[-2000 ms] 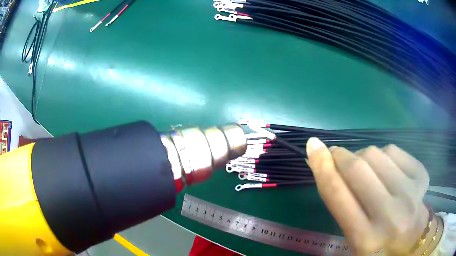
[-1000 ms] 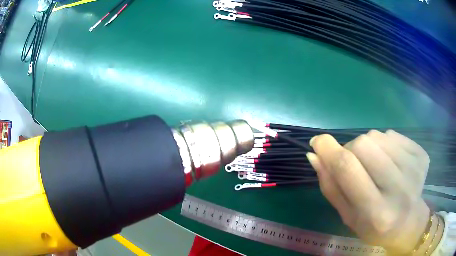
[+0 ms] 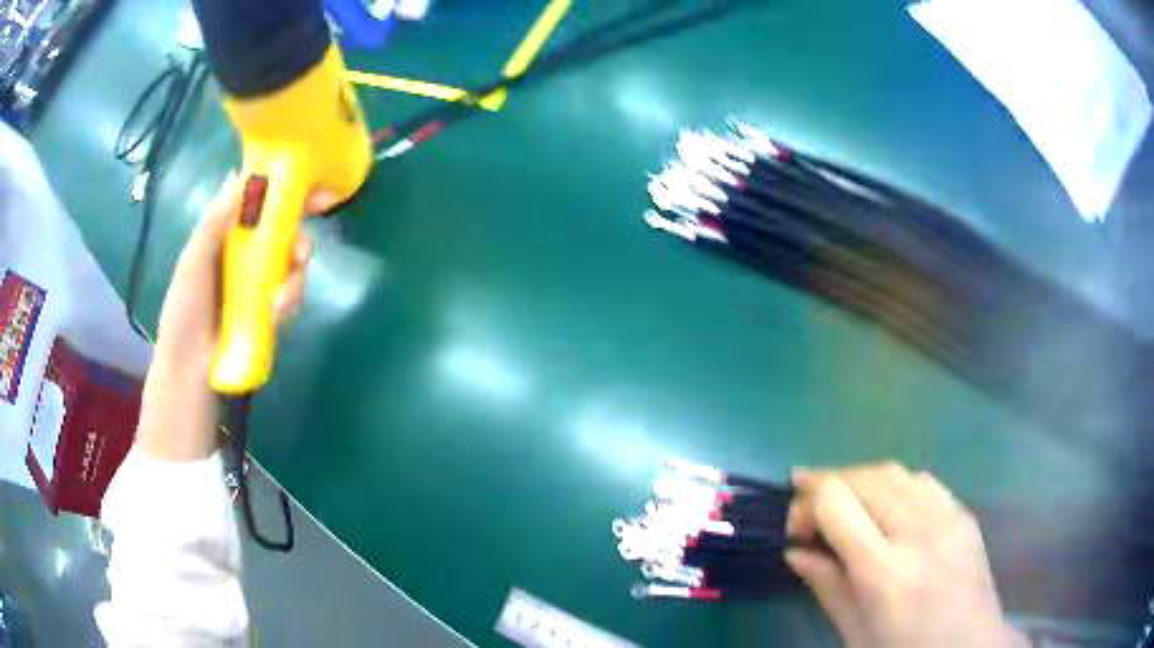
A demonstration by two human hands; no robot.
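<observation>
My left hand (image 3: 285,272) is closed around the yellow handle of the heat gun (image 3: 289,152) at the upper left; its black collar points to the top edge and the nozzle is out of the picture. My right hand (image 3: 886,538) is at the lower right, thumb and fingers on the black cable leads (image 3: 763,519) of the near bundle; whether it grips one lead or several is unclear. White marker sleeves (image 3: 671,519), ring terminals and red tubing show at the lead ends, left of my right hand. The far bundle (image 3: 873,241) lies further back, its ends fanned.
The steel ruler (image 3: 551,624) lies at the near edge of the green bench (image 3: 506,304). A white sheet (image 3: 1044,82) is at upper right. Spare leads (image 3: 411,139) lie beside the gun, near yellow tape (image 3: 532,44). The gun's cord (image 3: 268,538) hangs by my left forearm. A red box (image 3: 89,437) is at left.
The heat gun has moved from the lower left, beside the near lead ends, to the upper left. My left hand has come into view. The view has shifted, and the near bundle appears lower.
</observation>
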